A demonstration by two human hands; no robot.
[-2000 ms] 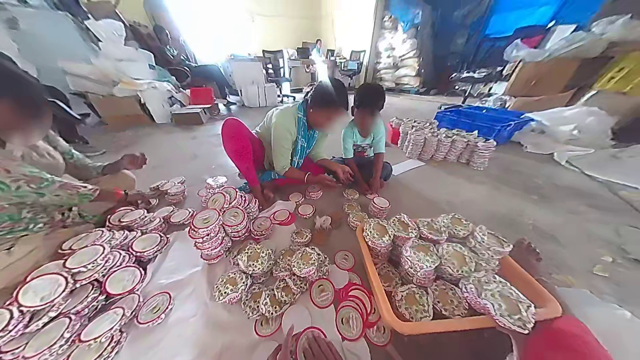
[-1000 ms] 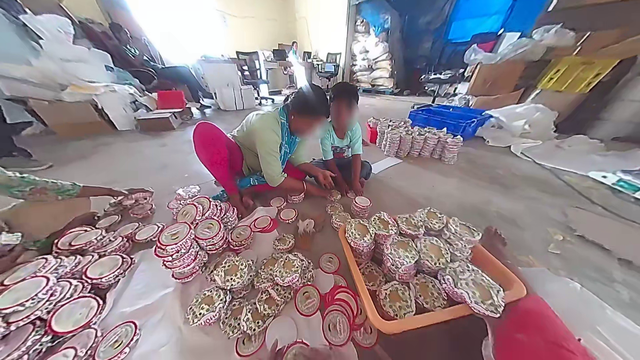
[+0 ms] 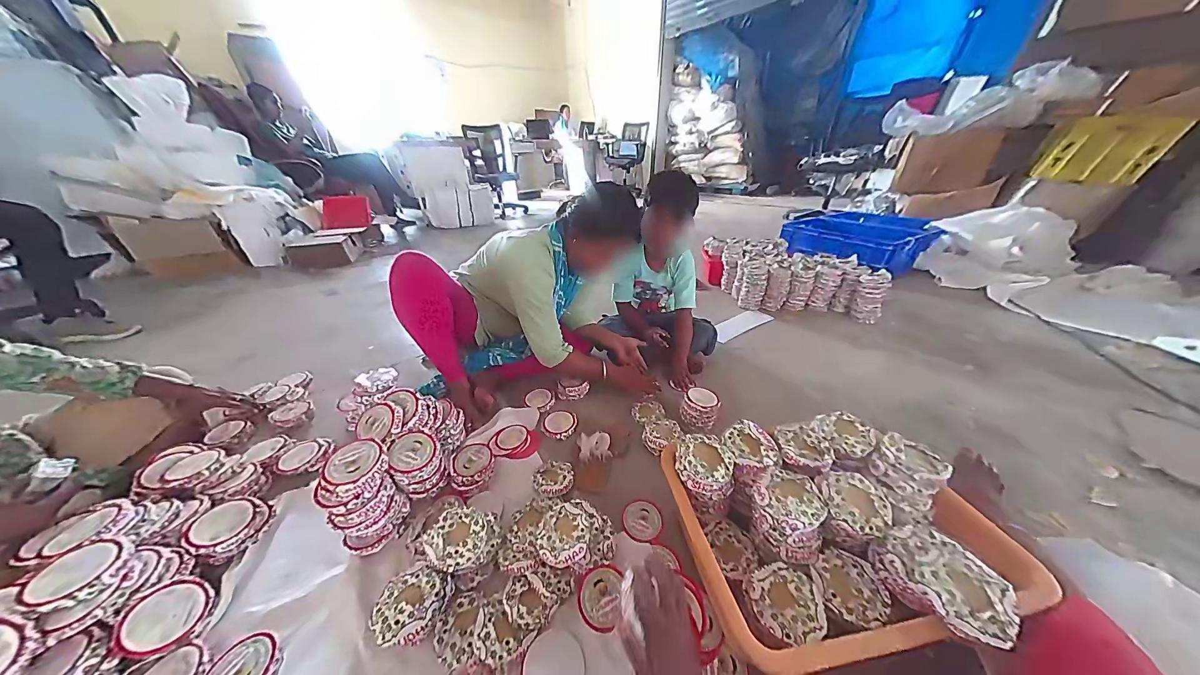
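Note:
At the bottom middle, one of my hands, seemingly the right point(image 3: 659, 609), is blurred over the red-rimmed round discs point(image 3: 600, 597); whether it holds one cannot be told. My left hand cannot be made out. Left of the hand lie round pieces covered in green-and-white printed wrap point(image 3: 459, 539), in low stacks. To its right stands an orange plastic tub point(image 3: 694, 553) filled with stacks of similar wrapped pieces point(image 3: 786, 600). Farther left are stacks of red-rimmed round pieces point(image 3: 352, 464) beside a white sheet point(image 3: 281, 572).
Across the pieces a person point(image 3: 525, 300) crouches beside a child point(image 3: 661, 291), both reaching to the floor. Another person's arm point(image 3: 187, 398) is at the left. More stacks point(image 3: 806, 281) stand before a blue crate point(image 3: 858, 239). A bare foot point(image 3: 977, 483) is right of the tub.
One of my hands has risen into view between the discs and the tub; earlier, hands showed only at the bottom edge. The arm of the person at left has shifted.

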